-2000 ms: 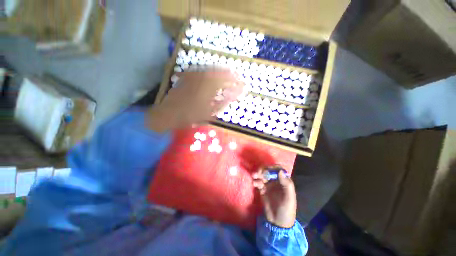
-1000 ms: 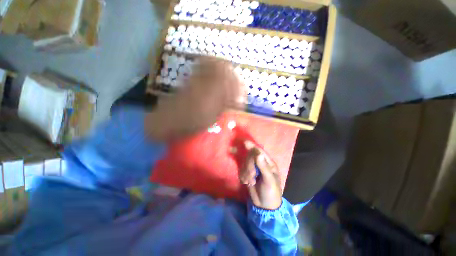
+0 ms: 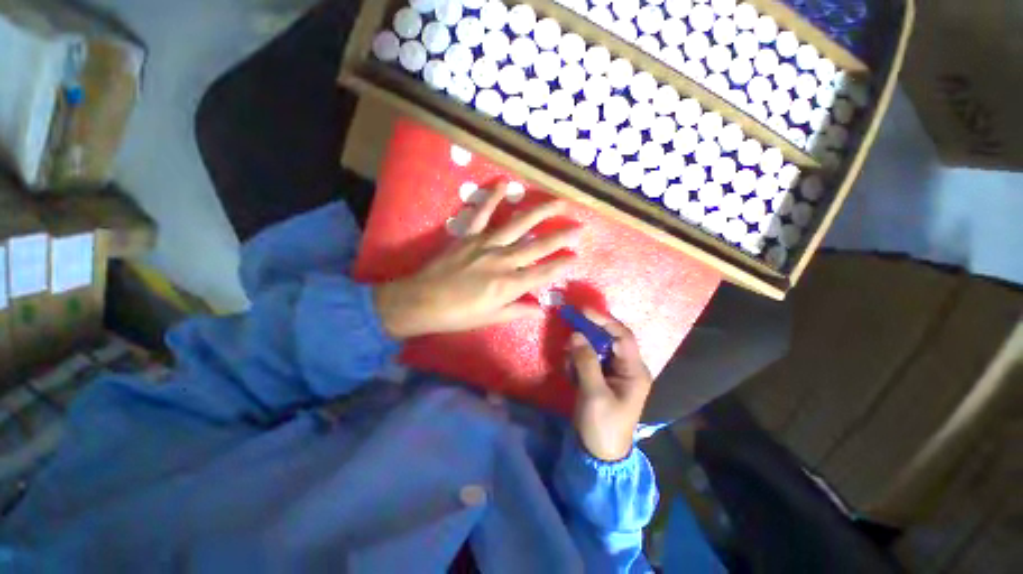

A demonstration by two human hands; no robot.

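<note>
A red mat (image 3: 505, 353) lies over the lap in front of the divided carton (image 3: 774, 283). Several round white pads (image 3: 461, 155) lie on the mat. My left hand (image 3: 482, 275) rests palm down with spread fingers among the pads; whether anything is under it is hidden. My right hand (image 3: 611, 387) holds dark blue capacitors (image 3: 589, 334), pointing up and left, with a small white spot at the far tip near my left thumb. The carton holds rows of upright capacitors with white pads (image 3: 606, 109).
Cardboard strips (image 3: 718, 99) separate the carton's rows. A dark blue patch without pads (image 3: 832, 16) shows at the top right. Large brown cartons (image 3: 886, 370) stand right, stacked cartons (image 3: 101, 112) left. A dark rounded surface (image 3: 264, 123) lies behind the mat.
The view has moved closer and turned. My left hand has come down from over the carton's edge and lies spread on the mat. The blue capacitors in my right hand show more clearly.
</note>
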